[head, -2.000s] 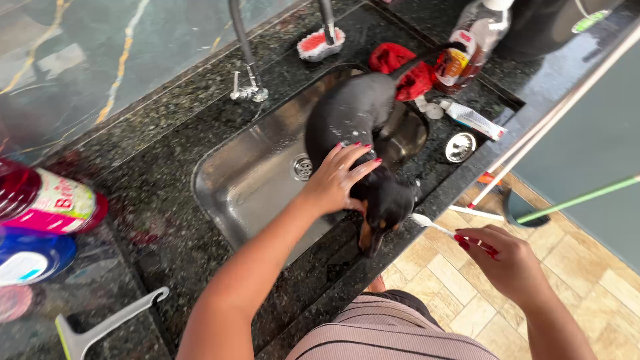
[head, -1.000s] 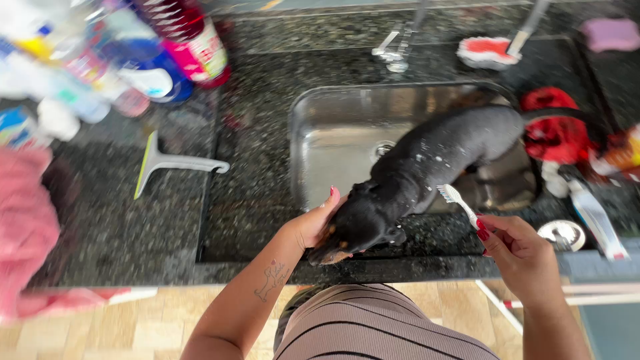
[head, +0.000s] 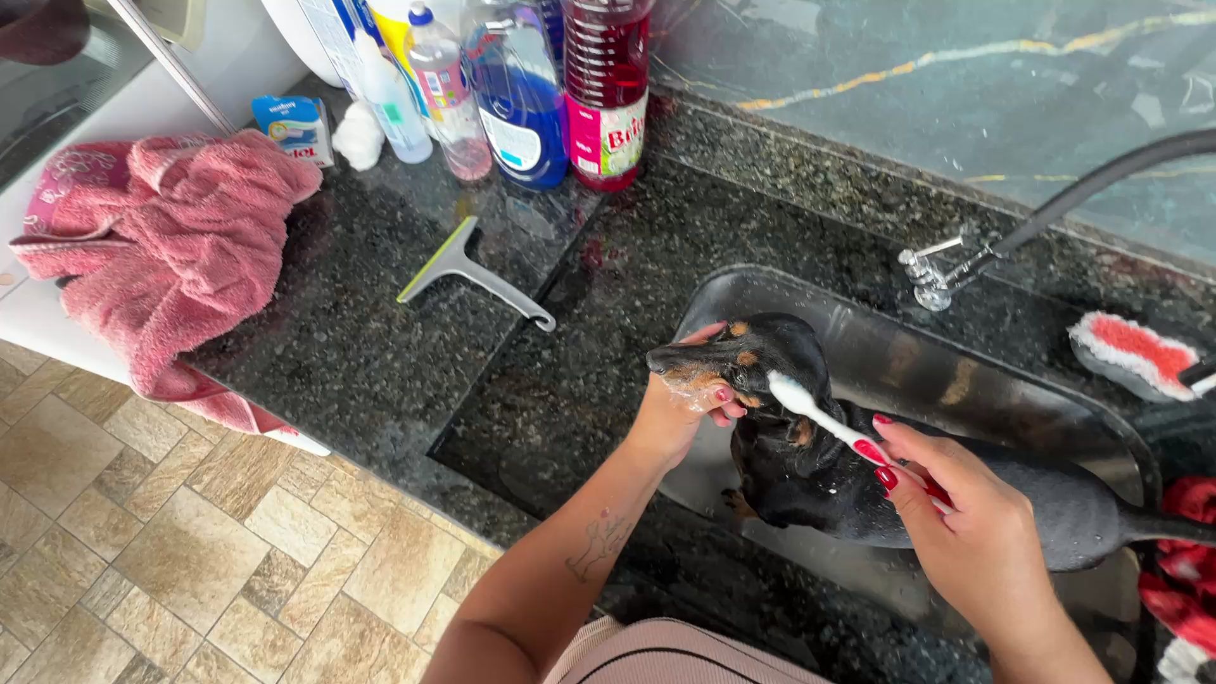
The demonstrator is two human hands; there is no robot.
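A wet black-and-tan dog stands in a stainless steel sink, its head turned left and its tail over the right rim. Its lower jaw rests in my left hand, whose fingers curl around the muzzle and chin; some foam shows there. My right hand grips a white and red toothbrush by the handle. The bristle end is at the side of the dog's head, below the ear region; whether it touches the fur I cannot tell. The dog's hind legs are hidden.
A squeegee lies on the granite counter. Behind it stand a blue bottle, a pink-red bottle and a box. A pink towel hangs over the left edge. A faucet, a brush and red cloth are right.
The dog's head, low near the sink's front edge earlier, is now raised and turned left, with my left hand under its jaw. The toothbrush has come to the head. The view has swung left.
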